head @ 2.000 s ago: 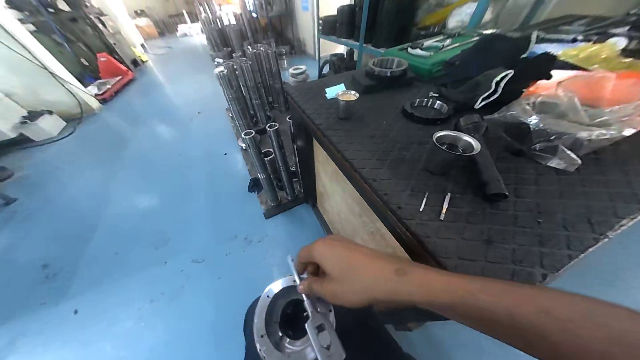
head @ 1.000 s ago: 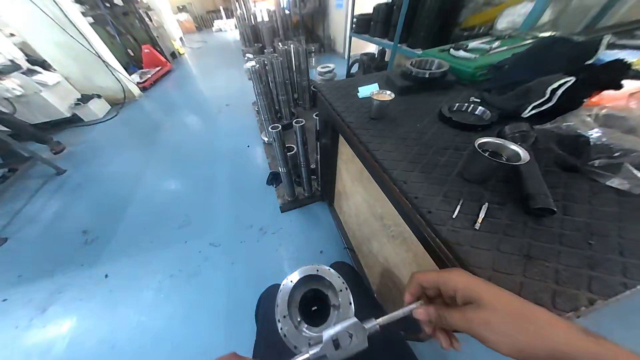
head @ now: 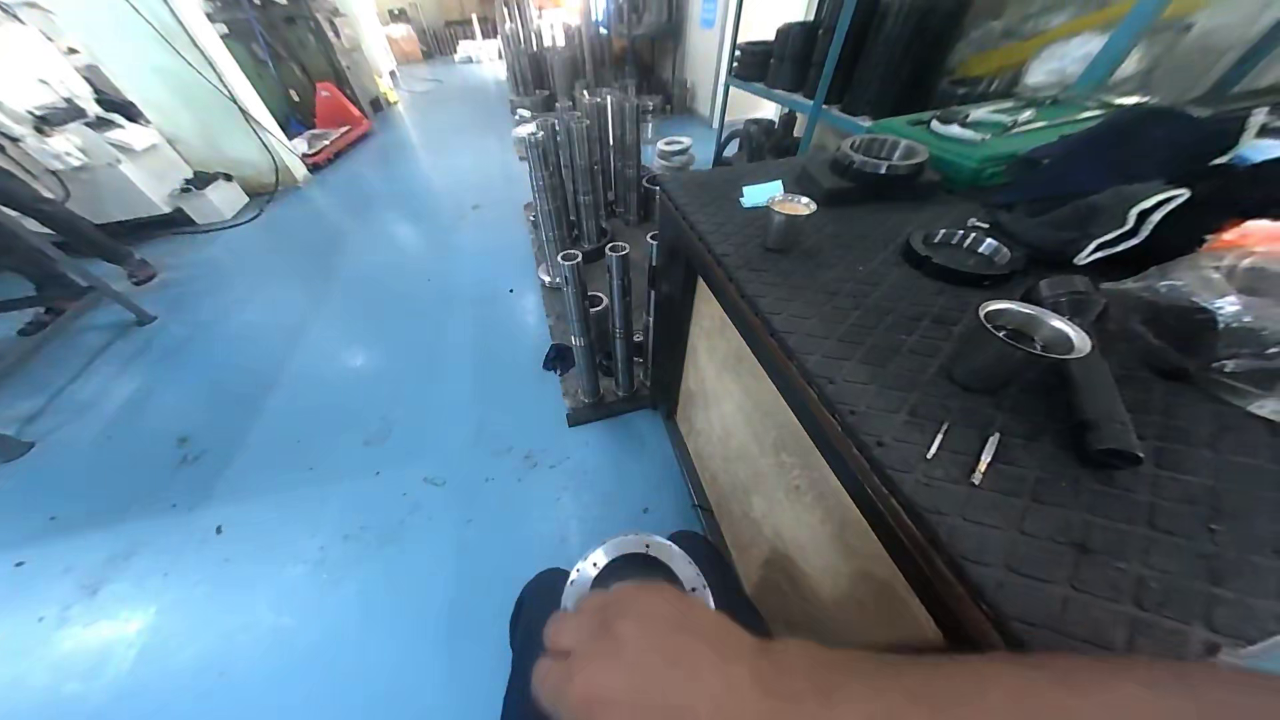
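Observation:
A round metal flange point(head: 640, 548) with small holes around its rim rests at my knees, at the bottom centre. My right hand point(head: 650, 650) is over it, blurred, with the fingers curled, and covers most of the flange. Whether the hand grips anything cannot be seen, and the tap wrench is hidden. My left hand is out of view. On the black mat of the workbench to the right lie two small taps or bits point(head: 985, 459), near a dark cup-shaped part with a shiny rim point(head: 1035, 329) and a black cylindrical part point(head: 1100, 400).
The workbench edge point(head: 840, 430) runs close along my right. Steel tubes point(head: 575, 325) stand upright on a low rack ahead. A black ring point(head: 962, 255), a small metal cup point(head: 790, 220) and a green case point(head: 960, 150) are on the bench. A person's legs point(head: 70, 220) show at far left.
My right hand has moved left from the end of the tap wrench's handle to over the flange. The wrench, seen earlier, is now hidden. The left fingertips at the lower edge have left view.

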